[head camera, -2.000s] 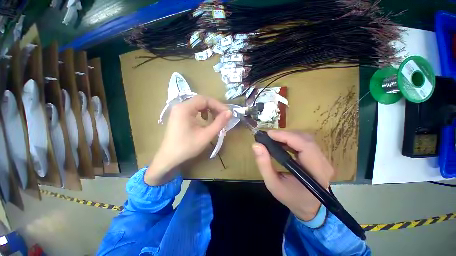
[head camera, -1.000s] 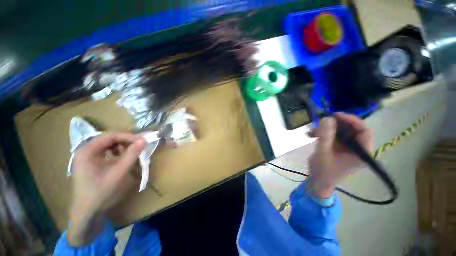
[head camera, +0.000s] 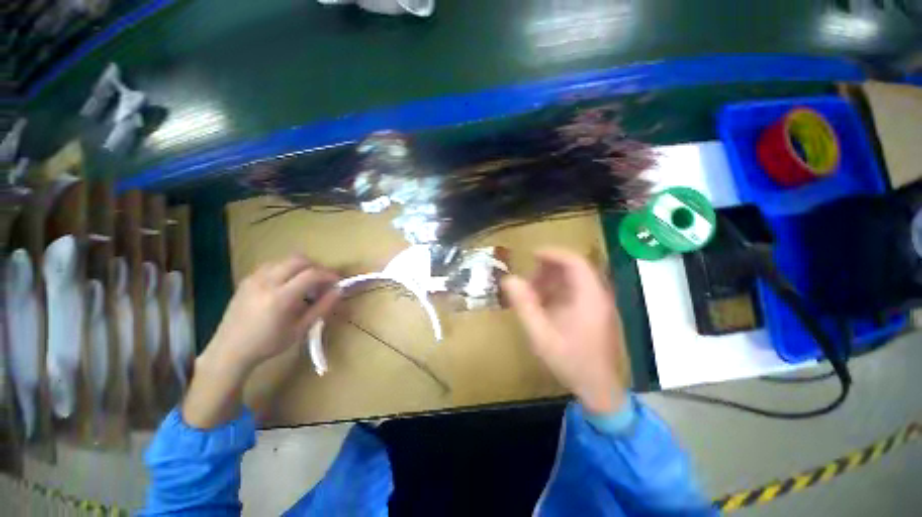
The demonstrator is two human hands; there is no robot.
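A white forked housing (head camera: 412, 271) is over the brown mat, its curved arms spreading left and down. My left hand (head camera: 271, 311) grips its left part, with the fingertips partly hiding it. A thin dark wire (head camera: 399, 355) runs down and right from near the housing. My right hand (head camera: 571, 321) is blurred, with fingers apart and nothing seen in it, just right of the small white-taped fixture (head camera: 479, 281). The black soldering iron (head camera: 776, 271) is at the stand (head camera: 730, 303) on the right, with its cord looping below.
Wire bundle (head camera: 526, 180) with white labelled ends (head camera: 409, 197) lies across the mat's back. Green solder spool (head camera: 679, 220) stands right on white paper. Blue bin (head camera: 743, 136) holds a red and yellow tape roll (head camera: 799, 147). Cardboard dividers (head camera: 91, 333) hold white housings at left.
My right hand has let go of the iron at the right and come back over the mat. My left hand still holds the housing, which now lies spread out. The view has swung back left.
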